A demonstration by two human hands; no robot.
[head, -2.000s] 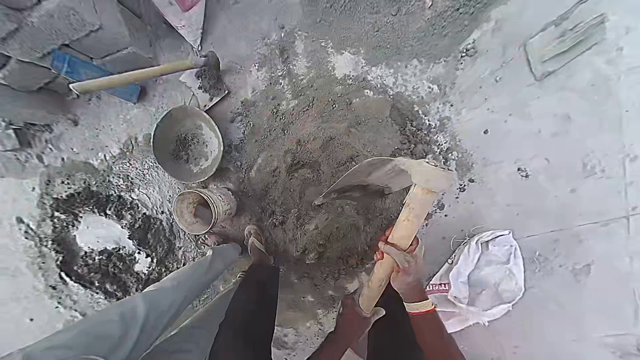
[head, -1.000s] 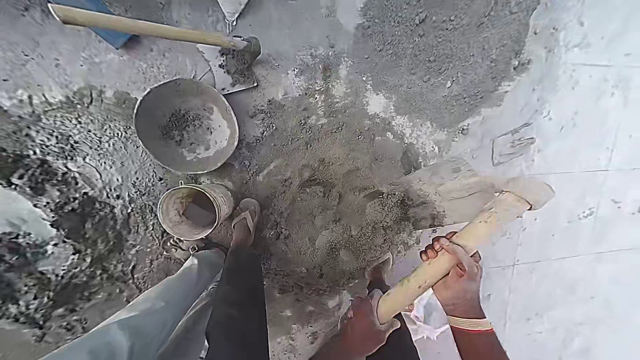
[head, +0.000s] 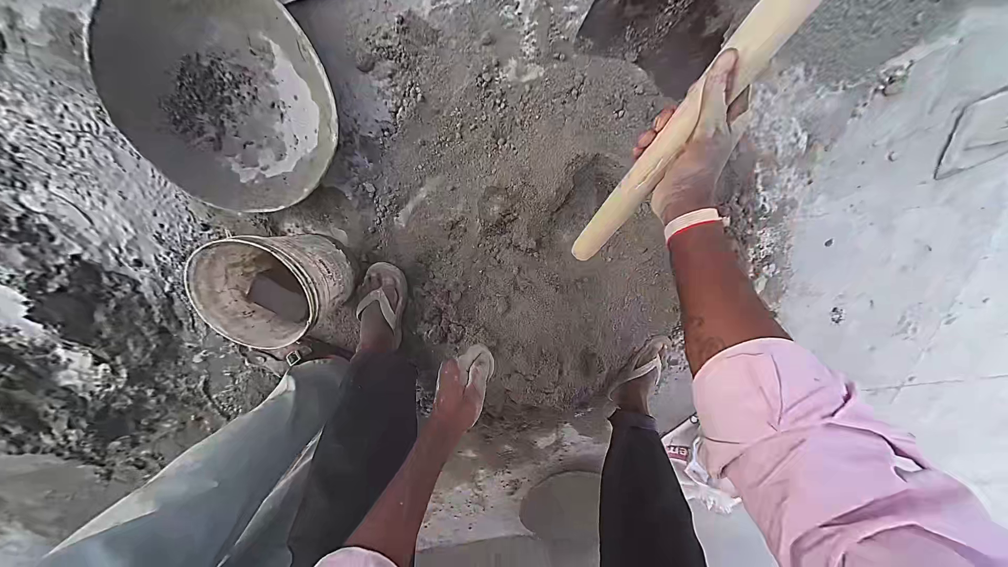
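My right hand is wrapped around the pale wooden handle of a hoe. The handle slants from the top right, its free end over the grey mix. A dark blade, partly cut off at the top edge, rests at the pile of damp cement or mortar mix. My left hand, whitish with dust, is off the handle, low over the near edge of the pile between my feet. Nothing shows in it, but its finger pose is unclear.
A large metal pan with some mix lies at upper left. Below it a dirty plastic bucket holds a dark block-like thing. Another person's grey-trousered leg is beside mine. A white sack lies behind my right foot.
My left hand has let go of the hoe handle and is now lower, apart from it. The blade has moved from the right of the pile to its far side. The view has shifted closer.
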